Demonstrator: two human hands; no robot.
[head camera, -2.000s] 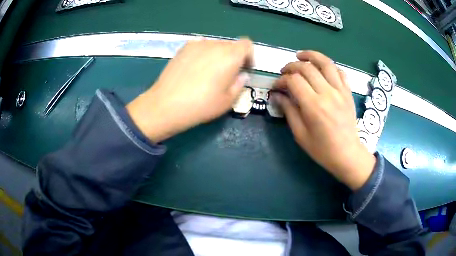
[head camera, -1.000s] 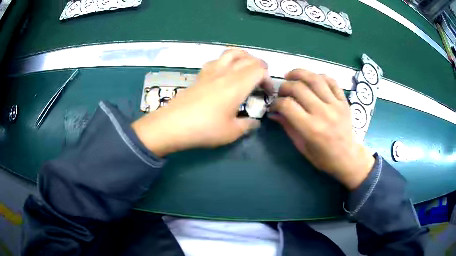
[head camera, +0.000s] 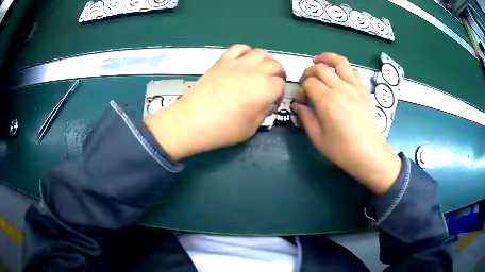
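A grey metal housing strip lies on the green belt under my hands, its left end showing. My left hand covers its middle, fingers bent down onto it. My right hand covers its right part, thumb and fingertips together at the strip. Between my fingertips a small dark and silver ribbed insert shows at the front edge. The fingertips of both hands are partly hidden, and so is most of the strip.
A slanted strip with round inserts lies at right, close to my right hand. Tweezers and a small ring lie at left. A loose disc lies at far right. Two more strips lie at the back, left and right.
Since the earliest frame the back strips have come further into view and shifted right. Since one second ago the ribbed insert has come into view between my fingertips. Both hands stay at the strip.
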